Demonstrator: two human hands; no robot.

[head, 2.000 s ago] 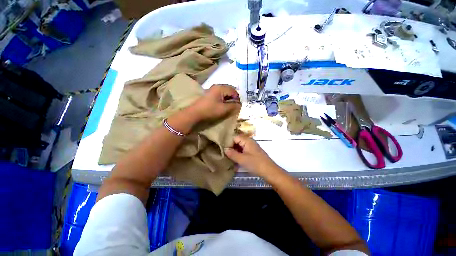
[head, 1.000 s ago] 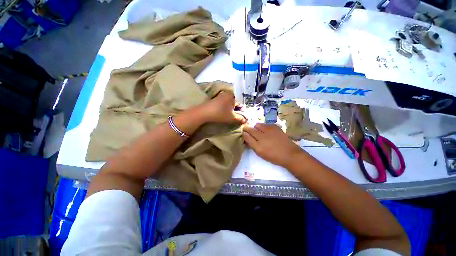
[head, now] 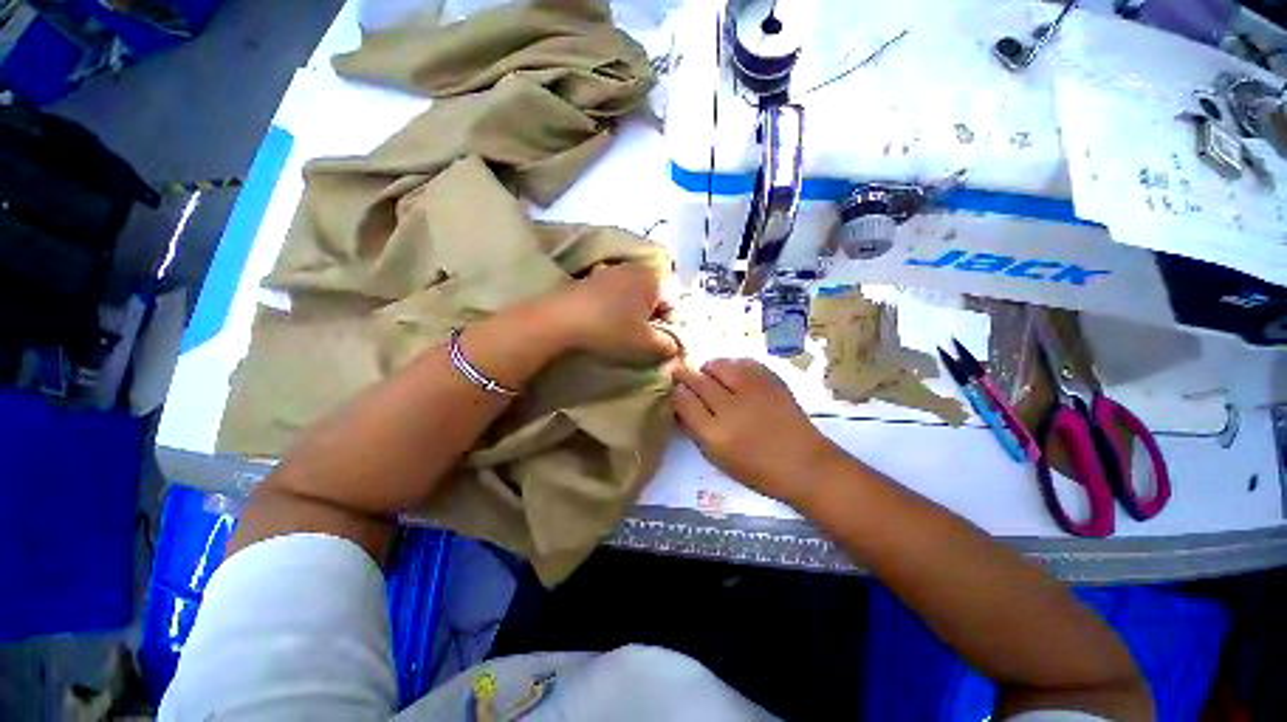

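The khaki garment piece (head: pixel 466 233) lies bunched on the white table left of the needle, one corner over the front edge. My left hand (head: pixel 621 313) holds its right edge just left of the presser foot (head: pixel 716 279). My right hand (head: pixel 741 416) pinches the same edge with thumb and fingertips, just below and to the right of the left hand. The hands are close together. The cloth between the fingertips is partly hidden by the fingers and washed out by the machine light. The lockstitch sewing machine (head: pixel 875 212) stands above them.
Khaki scraps (head: pixel 868 353) lie right of the blue-grey guard (head: pixel 785 319). Thread snips (head: pixel 992 405) and shears with pink-red handles (head: pixel 1084 466) lie further right. A measure strip (head: pixel 734 542) runs along the table's front edge. A paper note (head: pixel 1164 169) and small metal parts (head: pixel 1217 138) lie on the machine.
My right hand has moved up the cloth edge to beside my left hand, and the cloth's lower corner has shifted left. The view has shifted, so the machine appears larger and further right.
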